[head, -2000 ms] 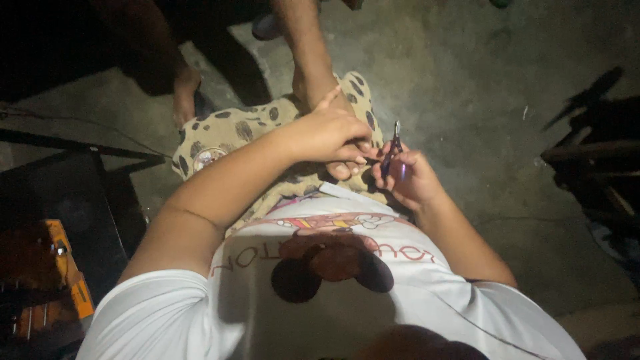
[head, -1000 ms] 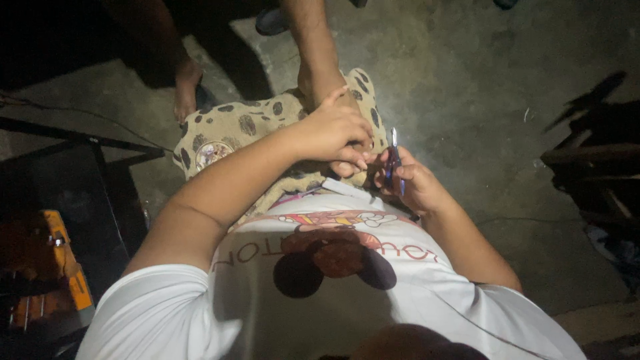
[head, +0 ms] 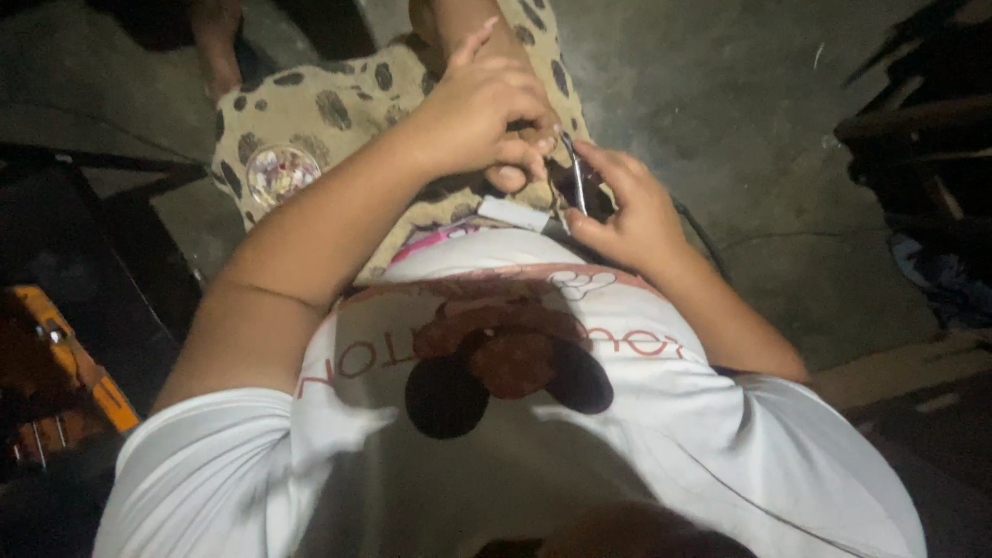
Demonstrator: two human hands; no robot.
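My left hand (head: 492, 112) lies over another person's foot (head: 508, 177), its fingers gripping around the toes. To the right, my right hand (head: 632, 201) holds a metal cuticle nipper (head: 577, 174), its tip pointing up at the outer toes; whether it touches a toe cannot be told. The foot rests on a spotted cloth (head: 333, 105) over my lap. A white flat object (head: 514, 213) lies below the toes, at the hem of my shirt. On the left of the cloth sits a round clear container (head: 283, 174) with small pale and red bits inside.
Another foot (head: 221, 74) of a person is on the concrete floor (head: 721, 101) at the upper left. Dark furniture (head: 93, 225) and an orange object (head: 70, 349) stand at the left. A dark wooden piece (head: 922, 128) is at the right edge.
The nipper in my right hand has turned its tip toward the toes and sits closer to them. My left hand stays on the foot. The view has shifted somewhat.
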